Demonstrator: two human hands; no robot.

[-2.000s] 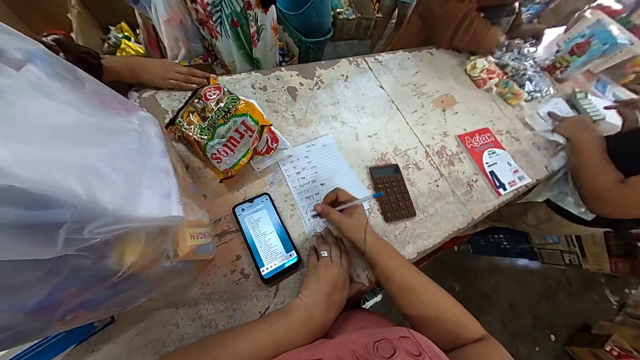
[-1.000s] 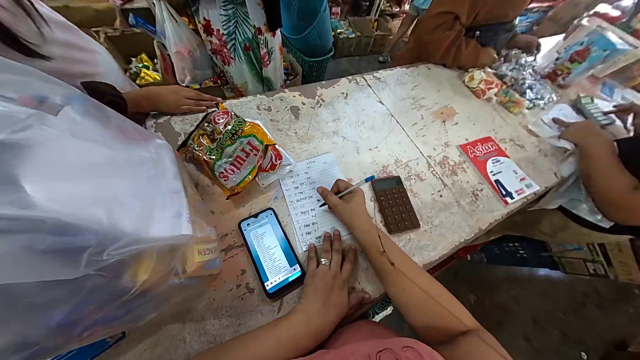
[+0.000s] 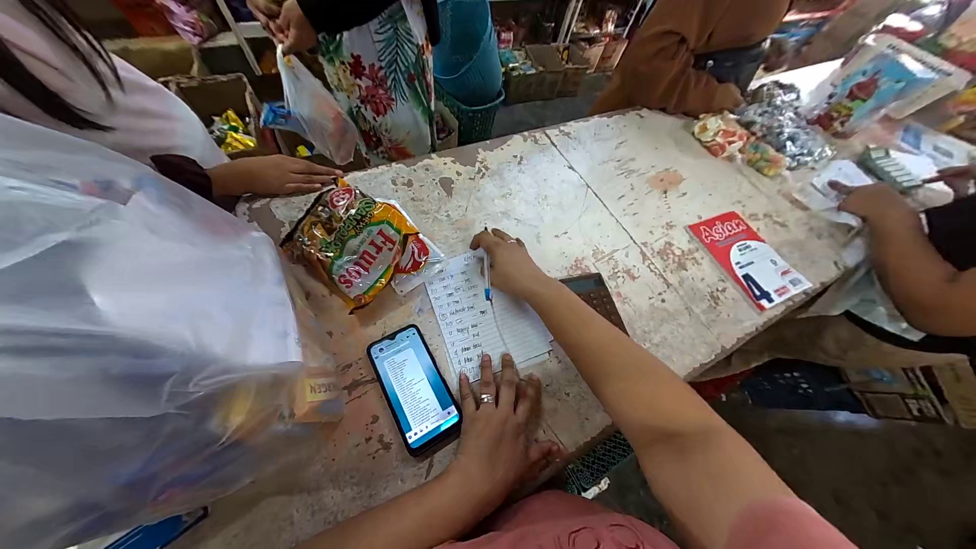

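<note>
My right hand [image 3: 507,263] is at the top edge of a lined paper pad [image 3: 526,324] bearing handwriting, with a blue-capped pen [image 3: 487,276] held at its fingers. The spread fingers of my left hand [image 3: 499,419] rest on the pad's lower edge and the table. A smartphone [image 3: 414,389] with a lit screen of text lies just left of that hand. Partly hidden by my right forearm, a brown calculator [image 3: 598,297] lies right of the pad. Beyond the phone is a Frutos candy bag [image 3: 358,244], with a smaller clear packet beside it.
A large translucent plastic bag [image 3: 137,305] bulks at the left of the worn table [image 3: 610,183]. Another person's hand [image 3: 278,175] rests by the candy bag. A red and white pad [image 3: 749,261] lies to the right. At the far right, a co-worker's hand [image 3: 869,200] is by a calculator and papers.
My right hand has moved up the pad with the pen, from its lower part to its top edge. My left hand stays at the lower edge.
</note>
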